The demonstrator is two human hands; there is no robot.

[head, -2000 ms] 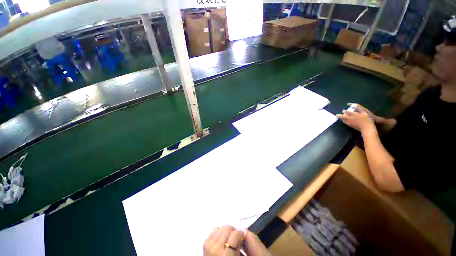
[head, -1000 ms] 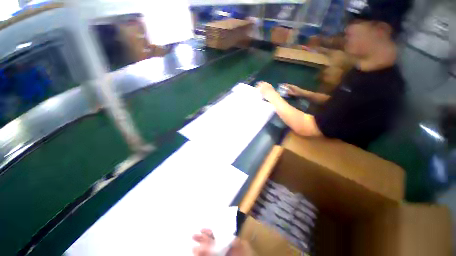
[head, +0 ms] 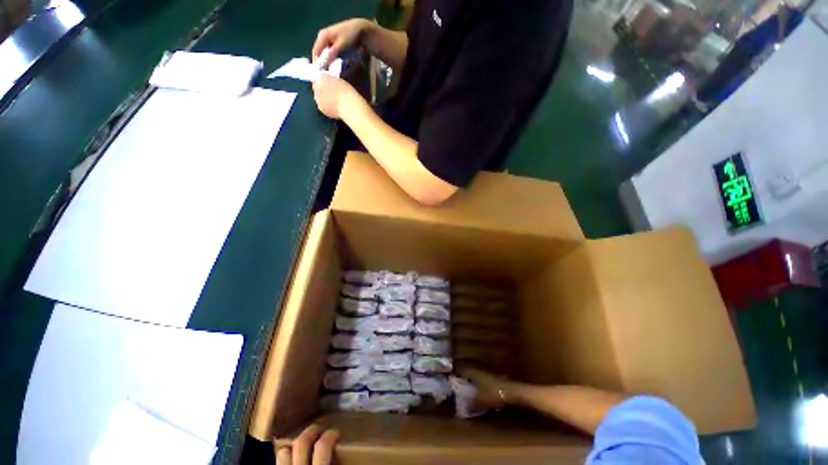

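The large open brown carton (head: 547, 216) stands beside the belt edge. Bagged units (head: 395, 325) in shiny greyish-white film lie in tight rows in its left part. My right hand (head: 486, 390) reaches inside, near the close end of the rows, and holds a bagged unit (head: 464, 397) at the right side of the last row. Its fingers are partly hidden. My left hand (head: 310, 447) is at the bottom edge of the picture, partly cut off, with its fingers hooked over the carton's near left rim.
White work sheets (head: 163, 200) lie on the dark green belt at the left, with a thick white slab (head: 207, 73) at their far end. A co-worker in a black shirt (head: 490, 82) stands beyond the carton, handling a small white item (head: 300, 69). Brown strips show in the carton's right part.
The view has turned right and down to the carton. My hands were together over the white sheet; now the right is inside the carton and the left is on its rim.
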